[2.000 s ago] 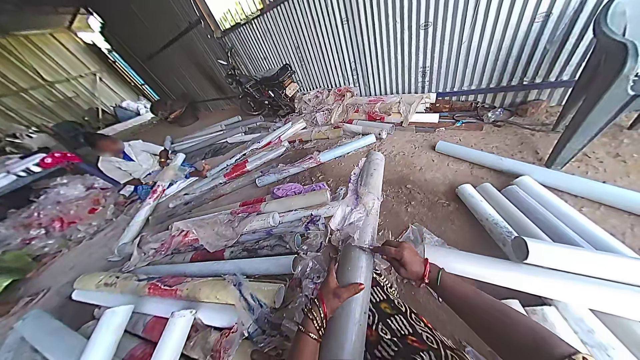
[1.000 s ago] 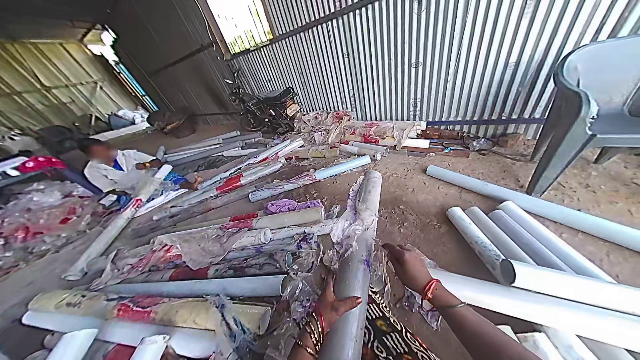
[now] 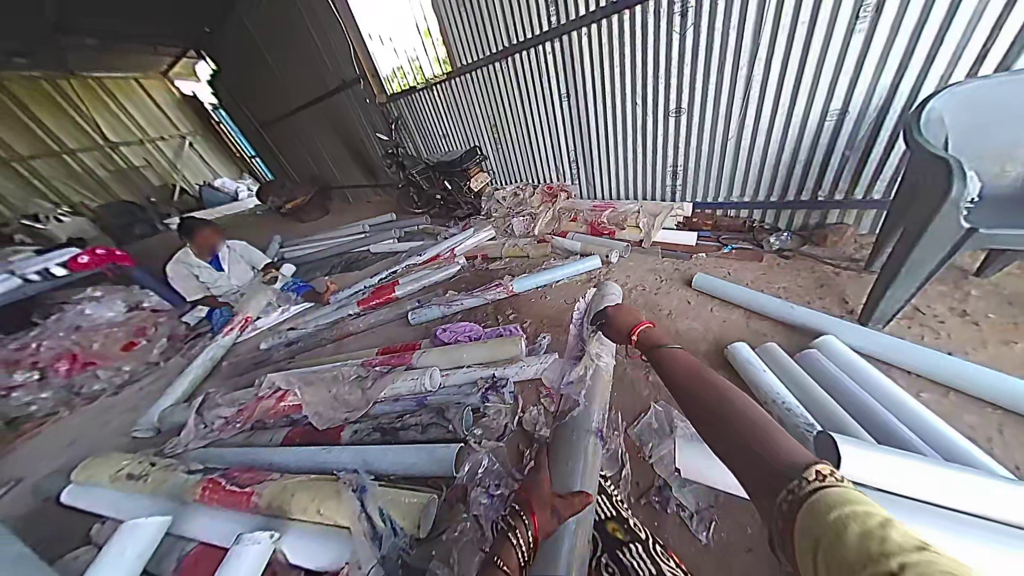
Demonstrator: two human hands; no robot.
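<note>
A grey plastic pipe [image 3: 574, 456] points away from me over a black-and-white patterned cloth [image 3: 628, 528]. Torn clear plastic film [image 3: 578, 364] clings to its upper part. My right hand [image 3: 618, 322] is at the pipe's far end, its fingers bent over the film or pipe; what they grip is hidden. Lower down, my left hand [image 3: 548, 500] lies against the pipe's left side with the thumb across it. More loose film [image 3: 488, 480] hangs left of the pipe.
Wrapped pipes [image 3: 320, 492] cover the ground at left. White pipes [image 3: 864, 392] and a plastic chair [image 3: 952, 176] are at right. A person [image 3: 220, 268] sits at left holding a pipe. A motorcycle [image 3: 448, 172] stands by the corrugated metal wall [image 3: 680, 112].
My right hand has moved from the middle of the pipe up to its far end. My left hand stays on the lower part.
</note>
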